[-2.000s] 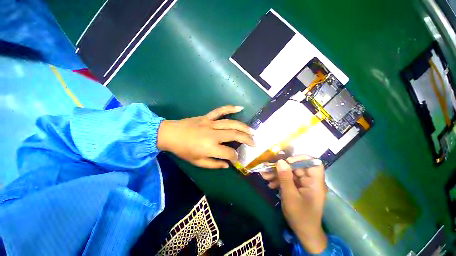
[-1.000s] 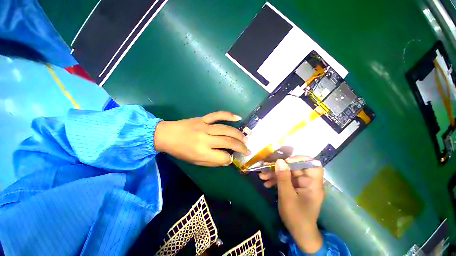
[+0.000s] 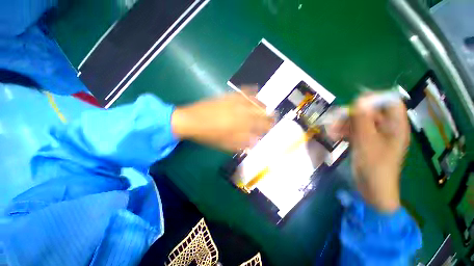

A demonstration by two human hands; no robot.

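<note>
The open display unit (image 3: 286,161) lies at a slant on the green bench, with a bright white middle. An orange flex cable (image 3: 254,180) runs across it, and the circuit board (image 3: 311,110) sits at its upper end. My left hand (image 3: 228,120) is blurred over the unit's upper left edge; whether it grips anything is hidden. My right hand (image 3: 378,130) is blurred above the unit's right end, fingers curled round the pale tweezers (image 3: 387,97). A white sheet with a black block (image 3: 258,67) lies against the unit's top end.
A long black strip sheet (image 3: 140,47) lies at the upper left. Another open unit (image 3: 436,127) lies at the right, with part of one more below it. A metal rail (image 3: 431,44) bounds the bench at the upper right. Clear strip material (image 3: 443,254) shows at the lower right.
My right hand has lifted from the flex cable's lower end and moved up and right with the tweezers. My left hand has moved up along the unit. The unit appears shifted down and left.
</note>
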